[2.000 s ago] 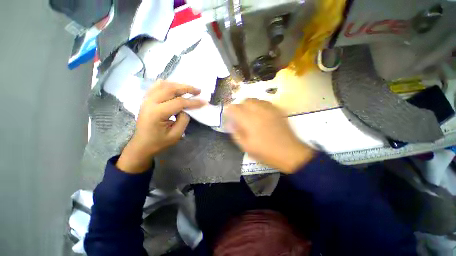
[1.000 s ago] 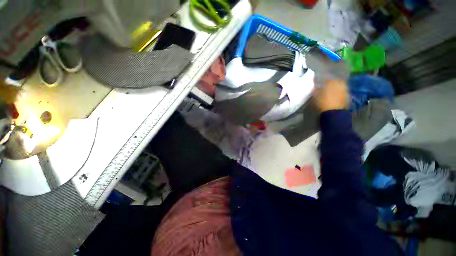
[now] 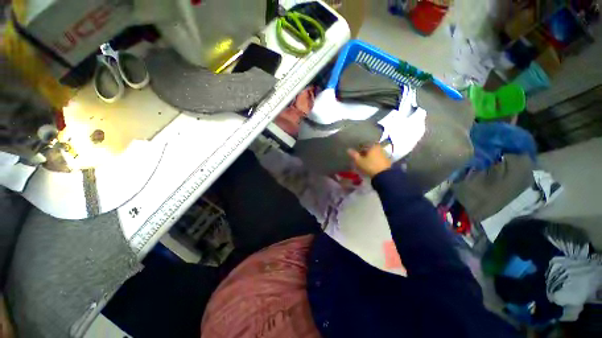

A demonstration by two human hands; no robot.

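Note:
My right hand [image 3: 371, 160] reaches over the blue slotted basket with its fingertips at a grey fabric piece [image 3: 330, 148]. Whether the fingers grip it cannot be told. Grey and white pieces [image 3: 406, 129] lie heaped in and over the basket [image 3: 340, 63]. My left hand is not in view. At the left, a curved white piece with a grey strip [image 3: 63, 195] lies on the machine bed near the lit needle area, with grey fabric [image 3: 72, 264] below it at the table's front edge.
Scissors [image 3: 120, 76], a curved grey piece [image 3: 211, 89], a black rectangle [image 3: 257, 59] and green loops [image 3: 300, 33] lie on the table. The measuring tape [image 3: 198, 168] runs along its front edge. Cloth heaps [image 3: 574, 277] and a green object [image 3: 496, 101] are at the right.
The view has turned right from the machine to the basket. My left hand has left the picture. Over the last second, my right hand has moved from the basket's far right side leftward onto the nearer grey pieces.

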